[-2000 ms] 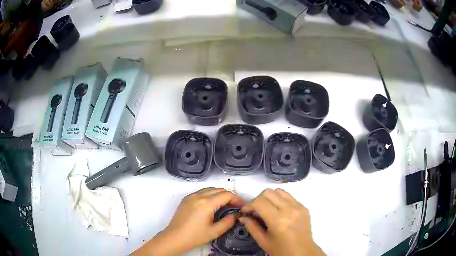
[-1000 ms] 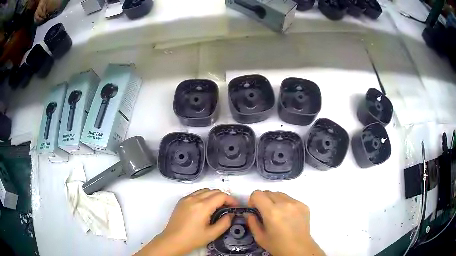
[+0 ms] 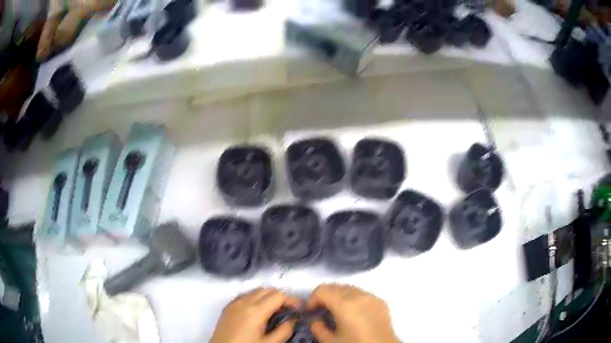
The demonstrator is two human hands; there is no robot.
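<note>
A dark plastic housing [image 3: 303, 333] sits at the bottom middle, cut off by the lower edge. My left hand [image 3: 251, 317] grips its left side and my right hand [image 3: 352, 316] grips its right side, fingertips over the rim. The view is blurred, and whether a small part is between the fingertips cannot be seen. Beyond my hands, several dark open housings [image 3: 291, 234] stand in two rows, each with a round centre boss. Two more housings [image 3: 476, 218] stand at the right, the nearer with a white fleck at its rim.
Three teal boxes [image 3: 134, 181] stand at the left. A grey handheld device [image 3: 157, 258] lies near a crumpled white cloth [image 3: 120, 311]. Another box [image 3: 328, 47] and more housings lie across the table. Black blocks [image 3: 549, 251], a cable and a green spool [image 3: 605, 201] are at the right. A person's arm shows top left.
The view has tilted up, so the rows of housings and the boxes sit lower in the picture. Both hands remain at the housing, which is now mostly cut off.
</note>
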